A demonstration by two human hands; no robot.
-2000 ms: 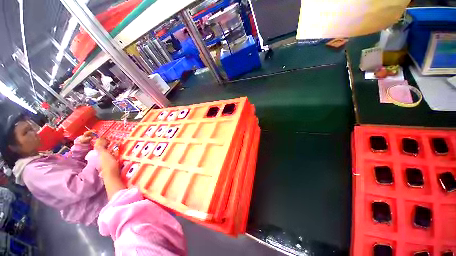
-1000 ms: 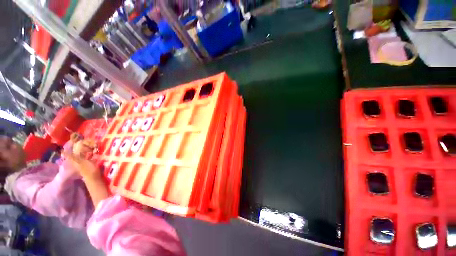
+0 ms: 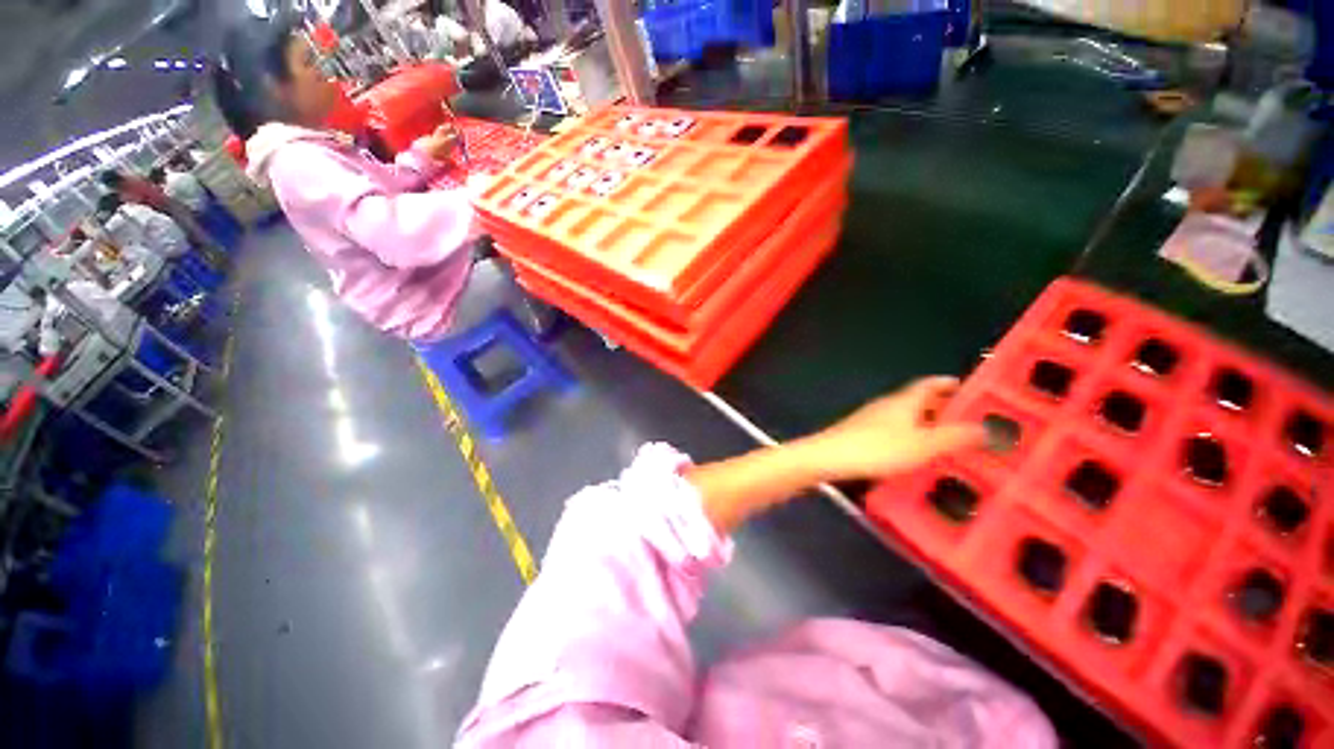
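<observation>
A red-orange compartment tray [image 3: 1148,534] lies at the right on the dark green bench, with small black square watch units in most visible pockets. My left hand [image 3: 914,427] reaches from the bottom centre over the tray's left edge. Its fingers are apart, and the fingertips are at a unit [image 3: 1001,432] in a left-side pocket; blur hides whether they touch it. My right hand is not in view.
Stacked red-orange trays [image 3: 761,278] stand at the bench edge, upper centre, with units in the top one. A person in pink [image 3: 366,227] sits beyond them. A blue stool [image 3: 495,369] stands on the floor. A yellowish ring [image 3: 1222,271] lies at upper right.
The view has swung, showing more floor at the left. My left hand has moved from the far side of the tray stack to the right-hand tray.
</observation>
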